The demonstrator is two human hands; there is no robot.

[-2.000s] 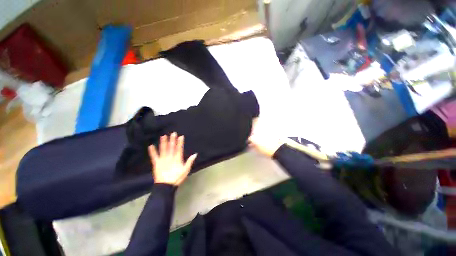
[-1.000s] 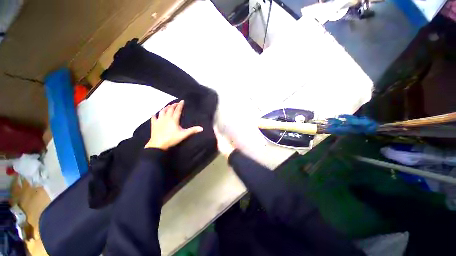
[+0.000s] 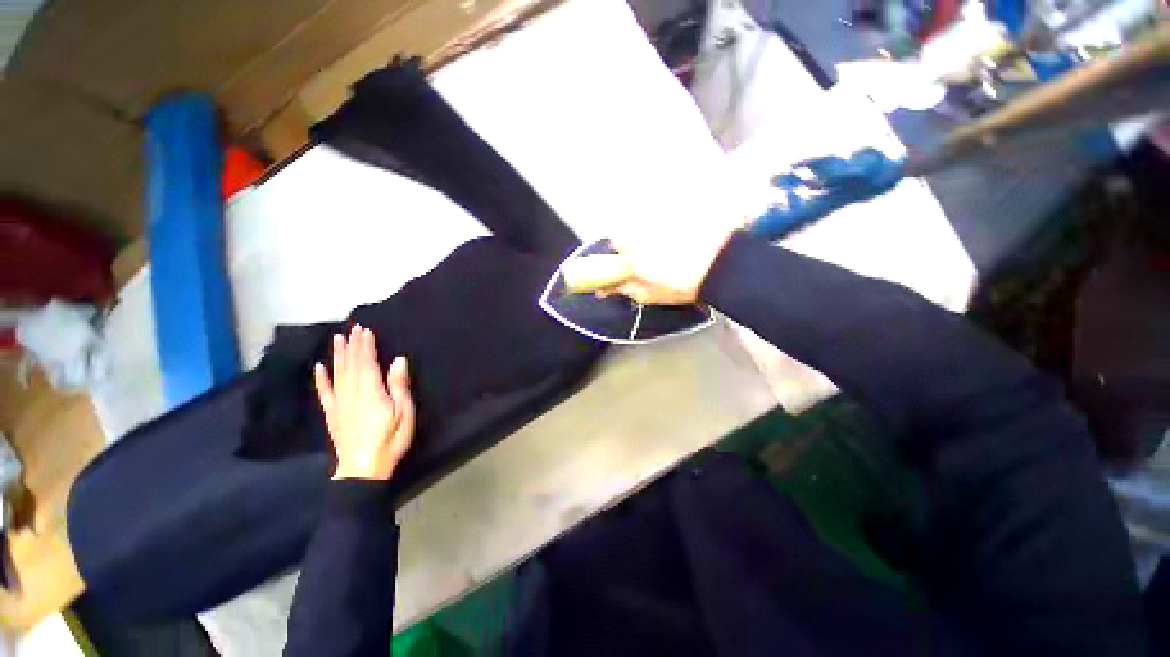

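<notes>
A black garment lies over the right part of the long navy padded board. One sleeve stretches up and left over the white table cover. My left hand lies flat on the garment near its left end, fingers spread. My right hand grips the cream handle of the steam iron. The iron is at the right end of the garment, its tip pointing left. Whether its plate touches the cloth cannot be told.
A blue bar lies behind the board. Brown cardboard backs the white-covered table. The iron's blue-wrapped hose runs off to the upper right. Another person's hand shows at the left edge.
My right hand has left the garment's right end and taken hold of the iron, bringing it left to the garment. My left hand has moved left and down along the cloth.
</notes>
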